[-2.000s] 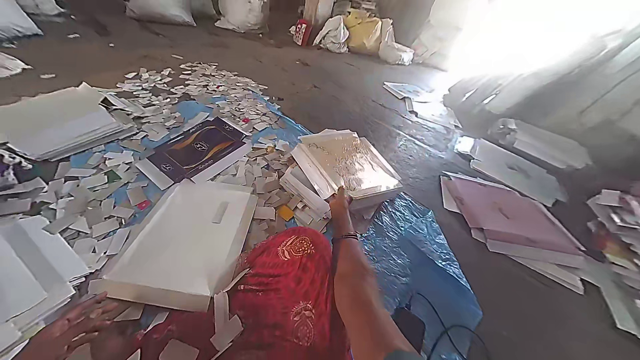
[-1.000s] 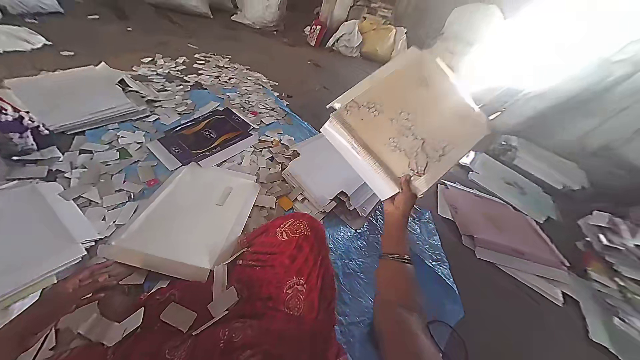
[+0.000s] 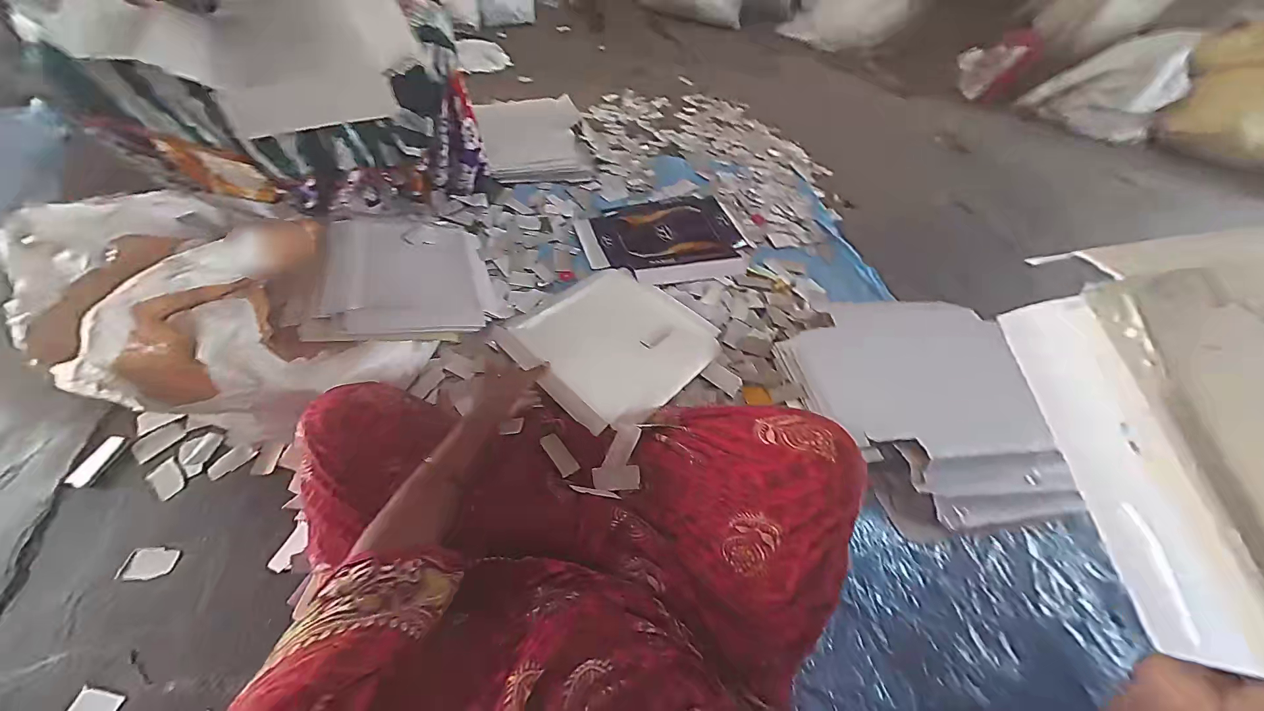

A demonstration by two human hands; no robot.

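My left hand (image 3: 501, 388) lies at the left edge of a white cardboard sheet or shallow box (image 3: 622, 346) in front of my lap; blur hides whether its fingers grip it. At the lower right edge, part of my right hand (image 3: 1170, 683) shows under a stack of printed card sheets (image 3: 1175, 444), which it holds up over the blue plastic sheet. Small cut card pieces (image 3: 617, 474) rest on the red cloth over my lap. Beside my right knee is a pile of grey-white card sheets (image 3: 918, 380).
A dark printed box panel (image 3: 667, 235) lies among many card scraps (image 3: 701, 138). White sheets are stacked at the left (image 3: 400, 276) and farther back (image 3: 533, 138). Another person in patterned cloth (image 3: 346, 158) is at upper left. Sacks (image 3: 1116, 89) stand at the back right.
The view has swung left. My right hand has lifted the printed card stack off the pile by my knee and carried it to the right. My left hand stays near the white cardboard.
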